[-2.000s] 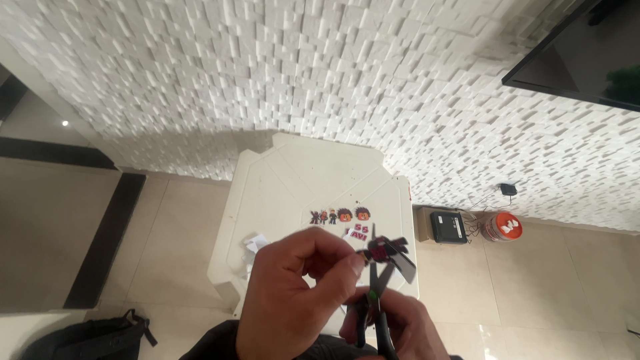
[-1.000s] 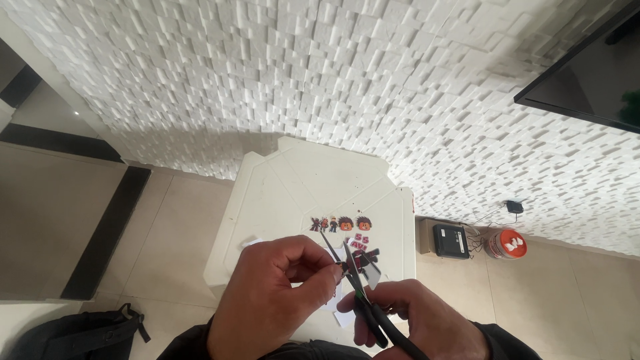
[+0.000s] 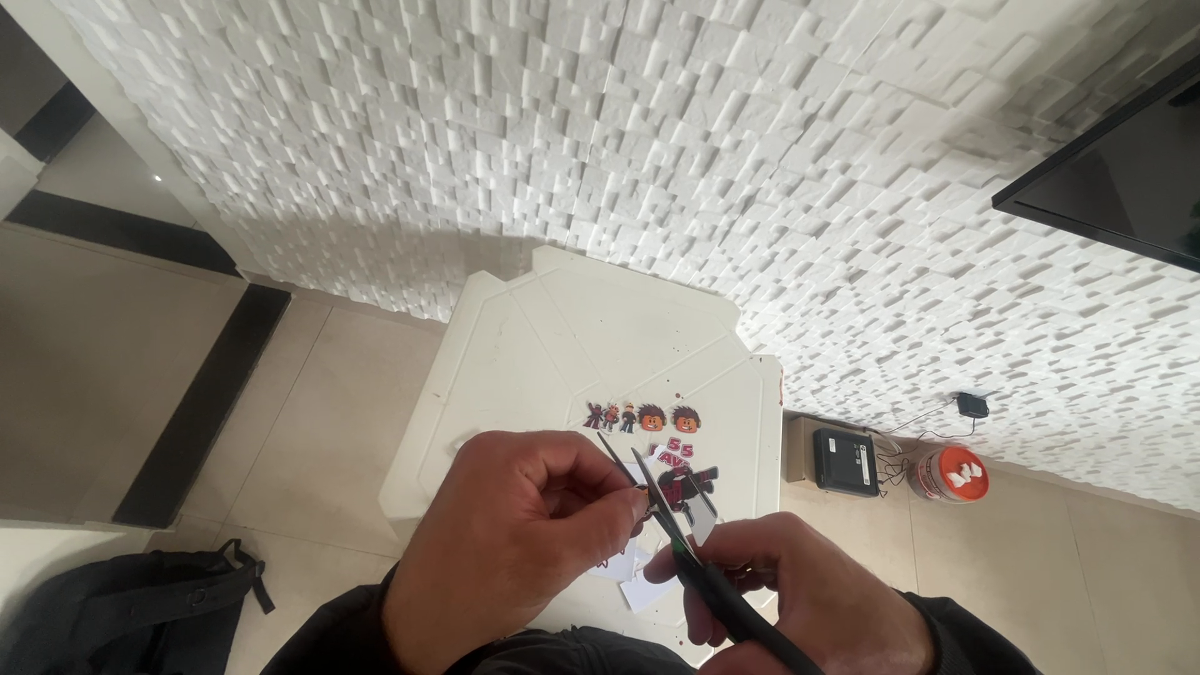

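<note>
My left hand (image 3: 525, 525) pinches a printed paper cutout (image 3: 682, 489) of a dark figure between thumb and fingers. Scissors (image 3: 703, 567) with black handles are in my right hand (image 3: 806, 591), their blades parted and pointing up and left beside my left fingertips, across the cutout's left part. A white strip of paper hangs at the cutout's right side. Beyond my hands, several small figure cutouts (image 3: 610, 416) and two cartoon head cutouts (image 3: 685, 419) lie in a row on the white plastic table (image 3: 600, 328). Red printed lettering (image 3: 679, 448) lies just below them, partly covered.
White paper scraps (image 3: 647, 592) lie under my hands. A textured white wall (image 3: 562, 141) borders the table's far side. On the floor at right are a black box (image 3: 846, 461) with cables and a red-lidded tub (image 3: 961, 474); a black backpack (image 3: 131, 609) lies at lower left.
The scissors have swung from nearly upright to a slant up and left, and my right hand has moved right. The cutout is lower, nearer the table's printed pieces.
</note>
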